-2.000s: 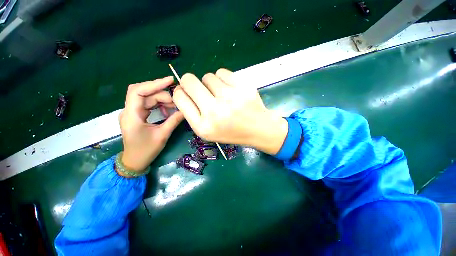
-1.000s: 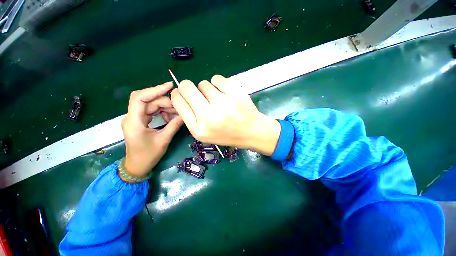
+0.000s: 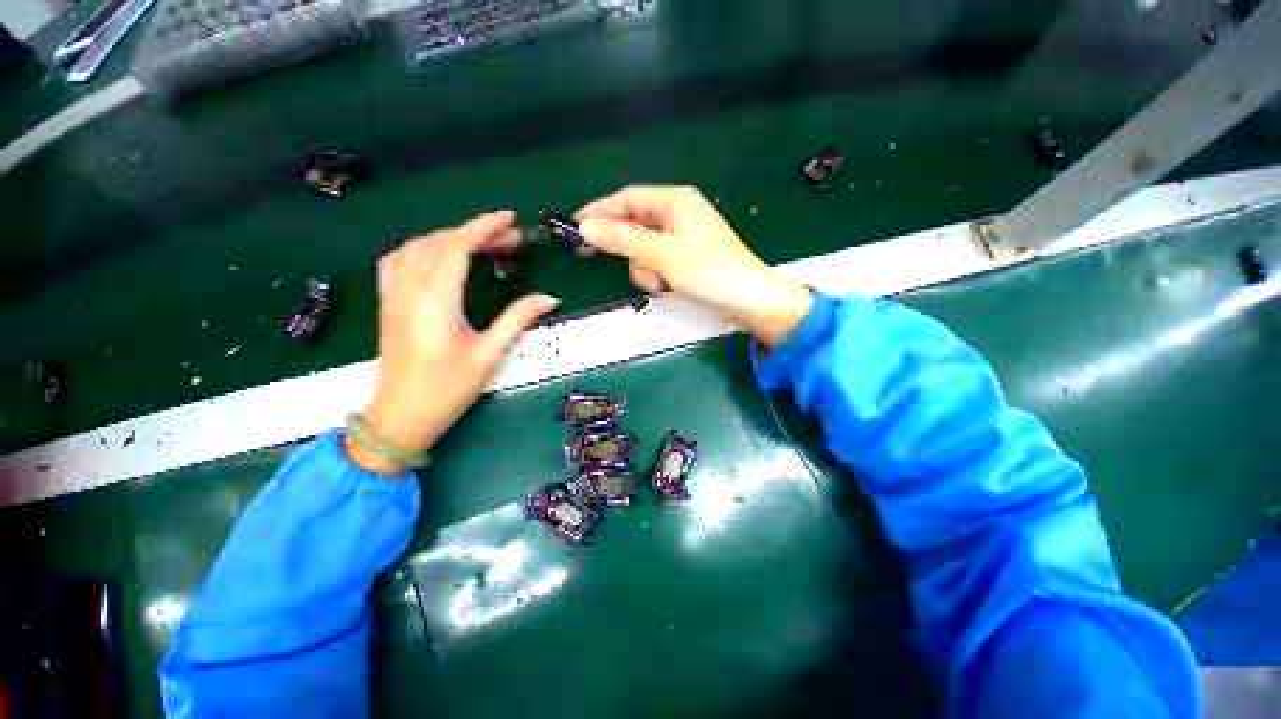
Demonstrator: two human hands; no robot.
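My left hand [image 3: 438, 309] is over the rail and belt, with thumb and fingers apart. A small blurred dark unit [image 3: 503, 264] shows between its fingertips and thumb, seemingly on the belt and not gripped. My right hand [image 3: 688, 250] pinches one end of another dark unit [image 3: 563, 229] between thumb and index finger, above or at the belt. No pale stick is visible. Several dark units with olive centres [image 3: 607, 450] lie clustered on the green table, with one unit [image 3: 673, 466] just right of them.
More units [image 3: 326, 173] lie spaced along the dark green belt. A white edge rail [image 3: 211, 441] runs between belt and table, with a grey post [image 3: 1138, 134] at right. Pale trays [image 3: 253, 40] stand at the far side. A black object [image 3: 56, 646] is at lower left.
My hands have moved apart, and the stick no longer shows. My left hand has opened. My right hand has taken hold of a unit at the belt. The view has shifted, showing the far trays.
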